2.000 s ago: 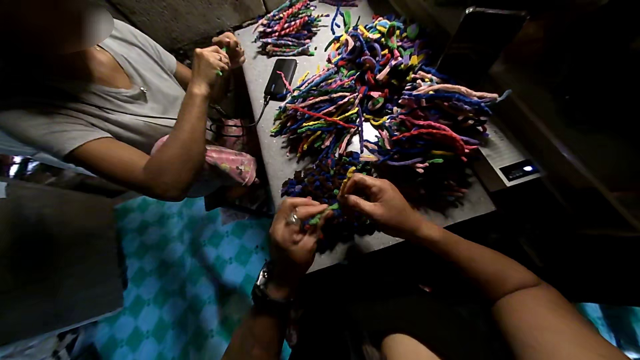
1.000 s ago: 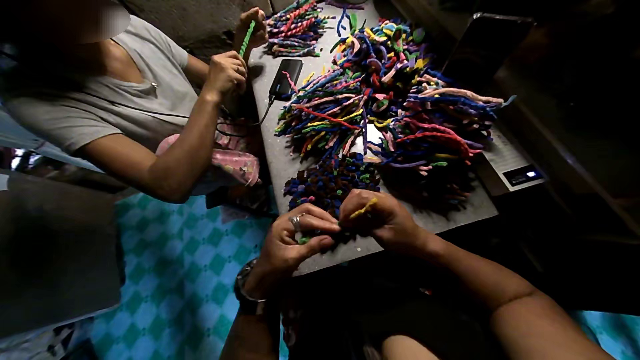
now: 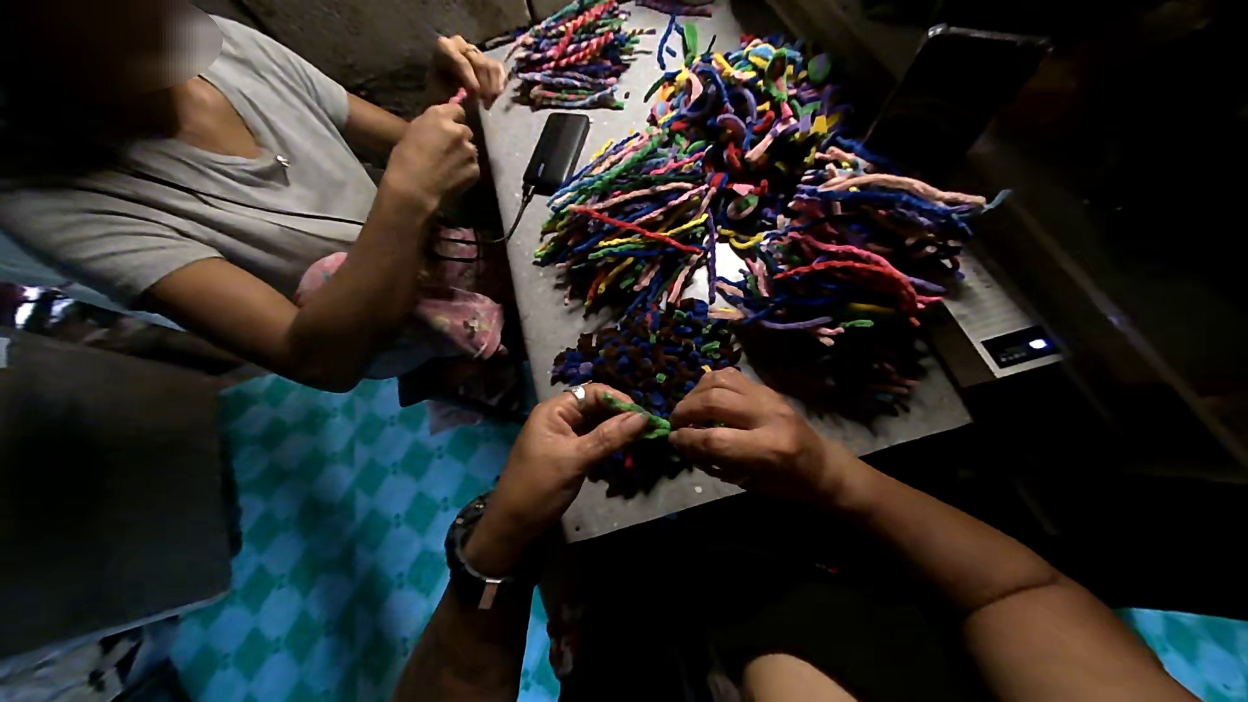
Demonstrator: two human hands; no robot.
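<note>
My left hand (image 3: 575, 444), with a ring and a wristwatch, pinches a green fabric strip (image 3: 655, 425) between thumb and fingers at the near part of the grey table (image 3: 624, 522). Close against it, my right hand (image 3: 746, 429) grips the strip's other end; its fingertips are partly hidden. Under and beyond both hands lies a dark knotted fabric piece (image 3: 648, 351) in brown and blue, with small green and red bits. Behind that, a large heap of multicoloured fabric strips (image 3: 643, 214) covers much of the table, over something white.
A co-worker (image 3: 283, 195) sits at the left, fingers around a small pink piece. A black power bank (image 3: 558, 153) with a cable lies near the table's left edge. Twisted strips (image 3: 575, 58) form a bundle farther back. At the right are a dark upright screen (image 3: 960, 93) and a device with a lit display (image 3: 1019, 346).
A green strip now shows between my fingertips, where a yellow one stuck out of my right hand a second ago. The co-worker's long green twisted piece has gone from view; a pink one shows there.
</note>
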